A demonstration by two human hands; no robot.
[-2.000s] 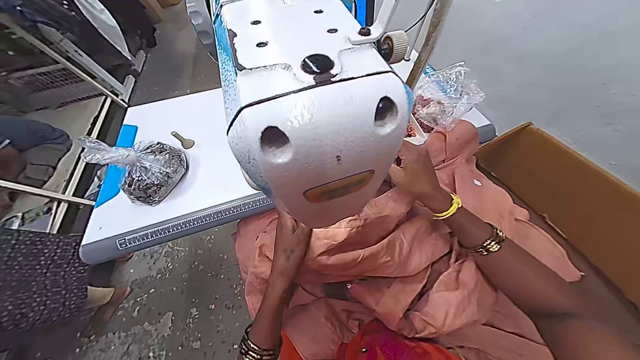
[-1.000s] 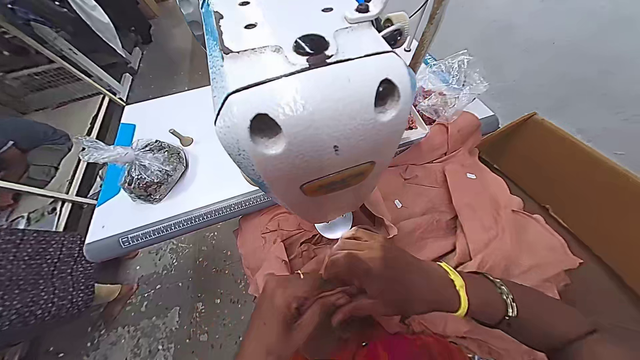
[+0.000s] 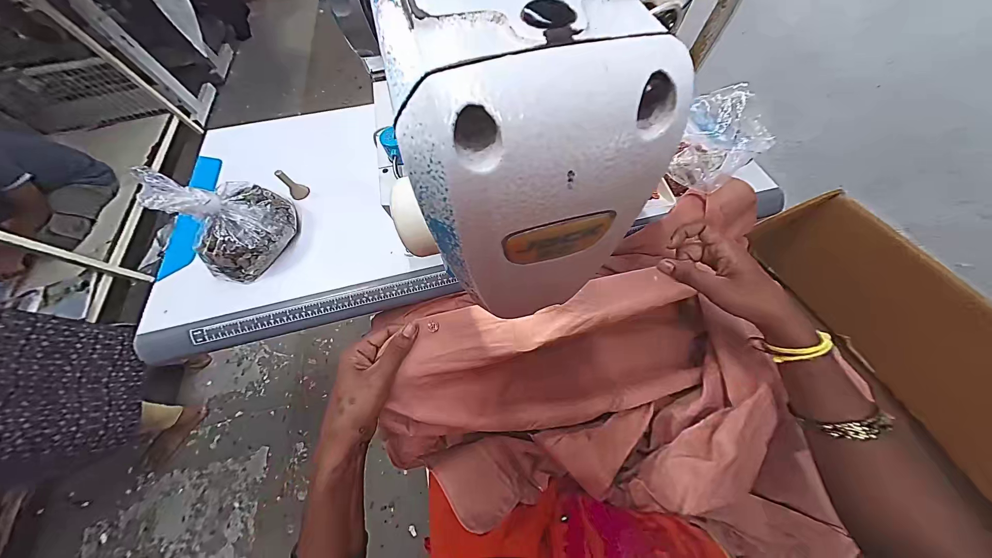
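A salmon-pink garment (image 3: 542, 387) lies across my lap and runs up under the head of a white Jack sewing machine (image 3: 542, 170). My left hand (image 3: 372, 380) pinches the garment's edge between thumb and fingers, beside a small round button (image 3: 433, 327). With its thumb and fingers my right hand (image 3: 717, 271) grips the same strip of cloth farther right, so the strip is stretched between both hands below the machine head. The machine's needle area is hidden behind its head.
On the white table (image 3: 333, 178) at the left are a tied plastic bag of small dark pieces (image 3: 248, 232) and a small spoon-shaped item (image 3: 293, 185). Another clear bag (image 3: 713, 143) stands behind at right. A cardboard box (image 3: 891, 310) is at the right; a person's patterned clothing (image 3: 70, 387) shows at left.
My hands were together over the cloth one second ago; now they are apart, left hand to the left, right hand to the right and up. The cloth strip is now spread between them.
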